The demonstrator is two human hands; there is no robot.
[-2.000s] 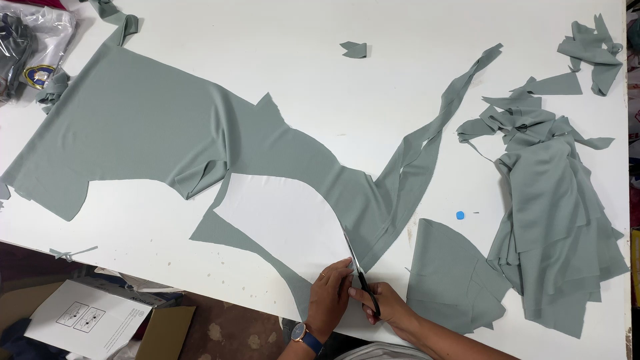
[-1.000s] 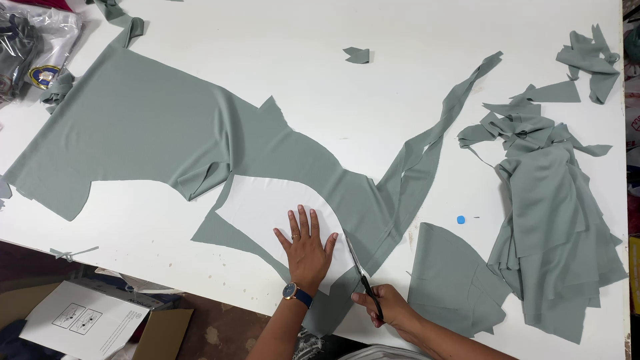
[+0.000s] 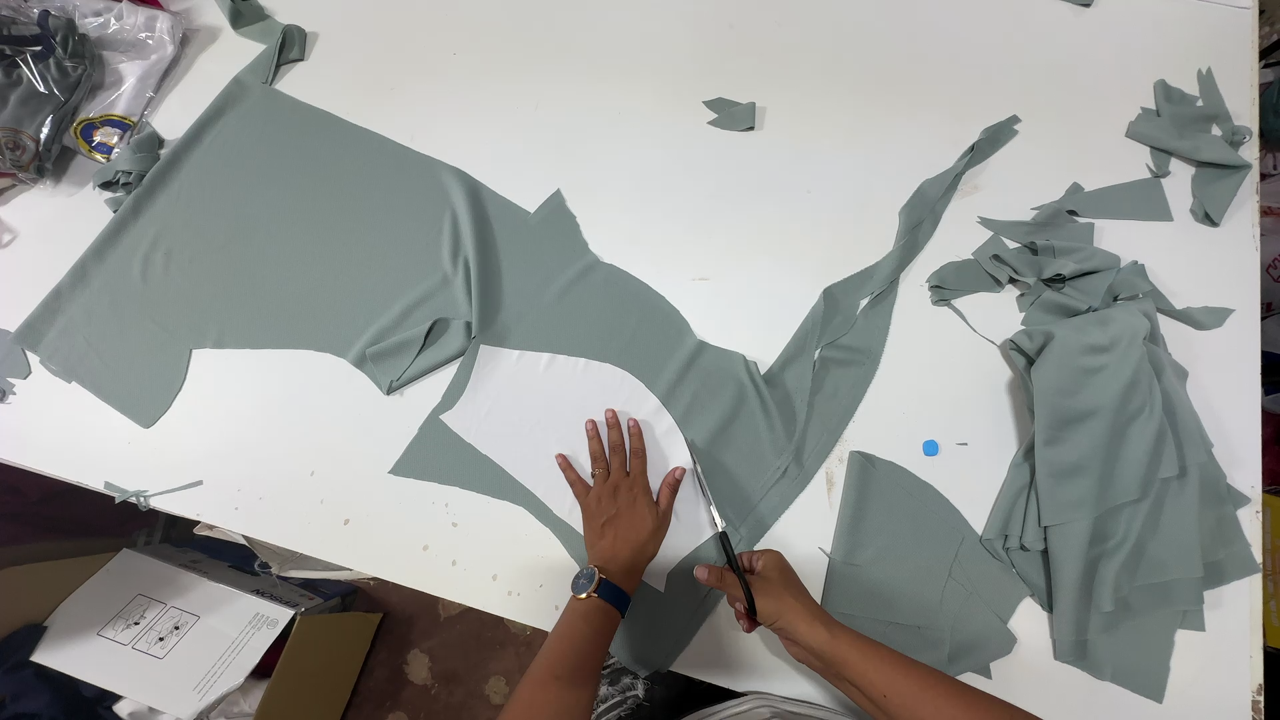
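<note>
My left hand [image 3: 625,500], with a ring and a wristwatch, lies flat with spread fingers on a white pattern piece [image 3: 540,390]. Under and around that piece is a large grey-green fabric [image 3: 300,220], which spreads to the upper left and hangs over the table's near edge. My right hand [image 3: 765,595] grips the black handles of a pair of scissors [image 3: 722,520]. The blades lie along the right curved edge of the white piece, their tips at the fabric there. To the right of my right hand is a cut grey-green fabric piece [image 3: 900,560].
A heap of grey-green fabric pieces [image 3: 1110,440] covers the right side of the white table [image 3: 620,90]. Scraps [image 3: 735,114] and a blue disc [image 3: 930,448] lie about. Plastic-bagged garments [image 3: 90,80] sit at the upper left. An open cardboard box [image 3: 320,665] stands below the near edge.
My left hand has moved up from beside the right hand near the scissors onto the white piece, its fingers now spread. The scissors stay in my right hand at the piece's right edge.
</note>
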